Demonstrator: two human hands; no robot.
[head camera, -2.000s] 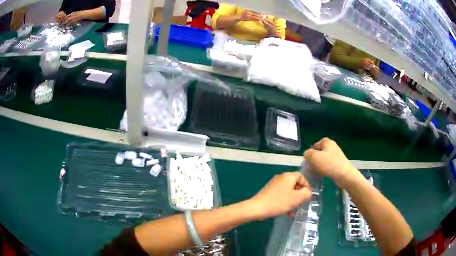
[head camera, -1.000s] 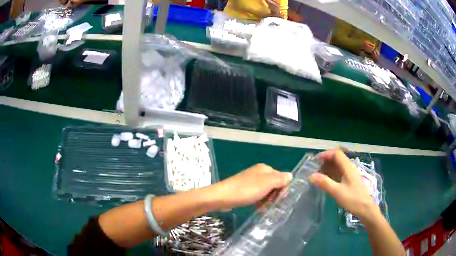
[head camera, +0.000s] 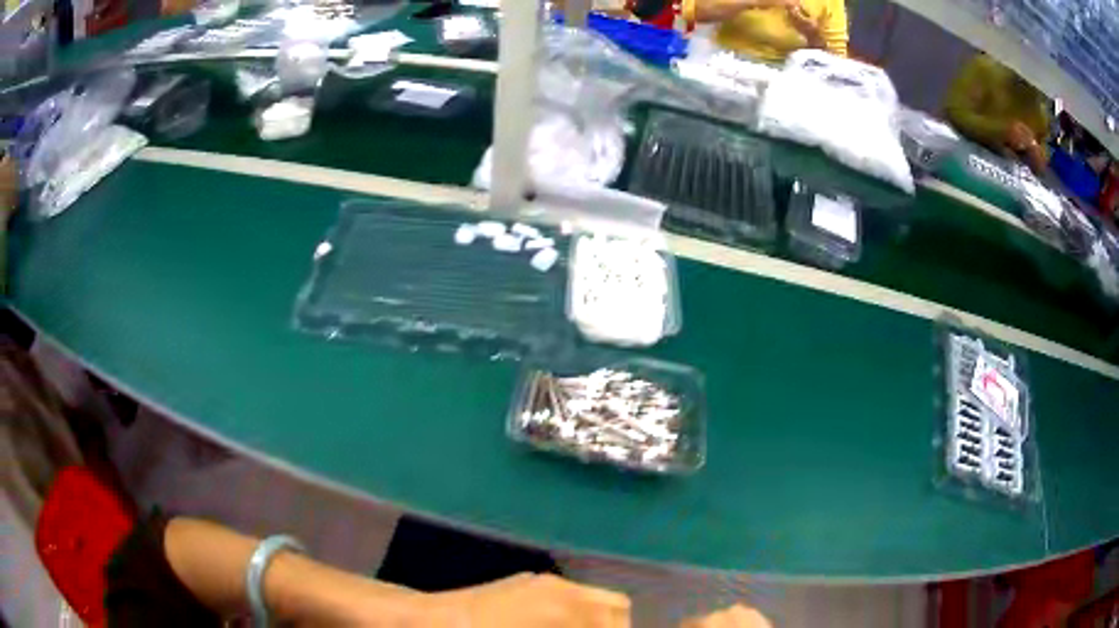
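My left hand (head camera: 540, 604) is at the bottom edge, below the bench edge, mostly cut off. My right hand (head camera: 726, 617) shows only as a small part at the bottom edge. What either hand holds is hidden. Nearest in front is a clear box of silvery metal shafts (head camera: 610, 417). Behind it stands a clear box of white slim parts (head camera: 621, 290). A clear ribbed tray (head camera: 430, 288) lies to its left, with several white caps (head camera: 507, 242) at its back right. A clear tray of assembled pieces (head camera: 985, 423), with a red-printed paper slip on it, lies at the right.
A pale edge strip (head camera: 785, 276) crosses the green bench behind the boxes, with a white post (head camera: 514, 111) rising there. Beyond are a stacked dark tray (head camera: 702, 178), a labelled clear box (head camera: 823, 225) and bags of white parts. People sit across the bench. A red stool (head camera: 80, 534) is at lower left.
The view has swung left. Both hands have moved down off the bench top to the picture's bottom edge. The clear tray they held is no longer visible.
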